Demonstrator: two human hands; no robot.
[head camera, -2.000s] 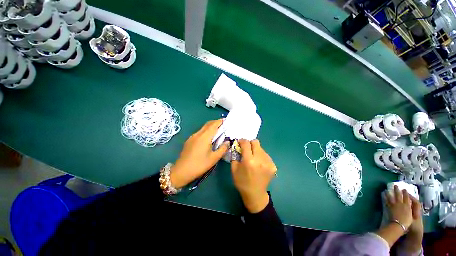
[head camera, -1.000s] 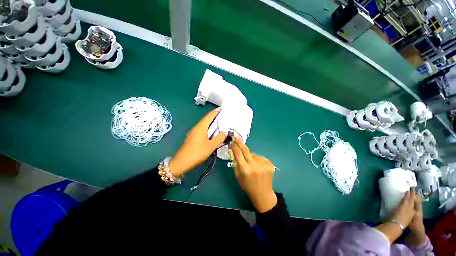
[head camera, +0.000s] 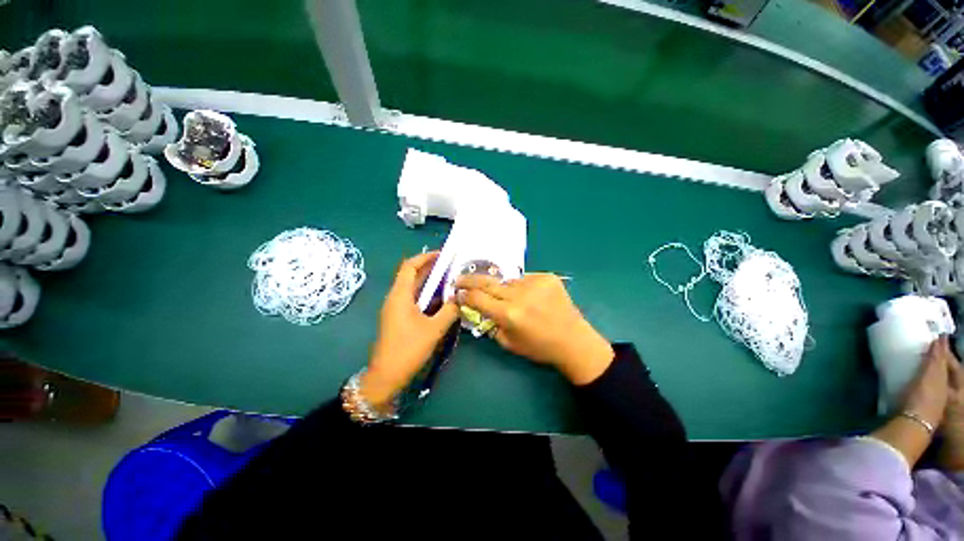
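A white camera body with a bent bracket arm (head camera: 481, 211) lies on the green bench in front of me. My left hand (head camera: 410, 325) holds its lower left side, with the thumb near the round open end. My right hand (head camera: 539, 317) has its fingers over that round end, with a small yellow item (head camera: 475, 317) at the fingertips. A dark round part shows just above the right fingers. Black wires (head camera: 436, 365) hang down beside my left hand onto the bench. The exact contact of the right fingertips is hidden.
Tangled white rings lie at left (head camera: 308, 275) and right (head camera: 763, 306). Stacked head shells (head camera: 95, 137) stand far left, with a small stack (head camera: 214, 150) beside them. More shells (head camera: 830, 180) stand right, near a co-worker's hands (head camera: 928, 396). A pale rail and grey post (head camera: 344, 63) border the bench.
The view has turned, so the bench looks more level. My right hand has turned more sideways, its fingers now across the round end. The left hand stays on the body.
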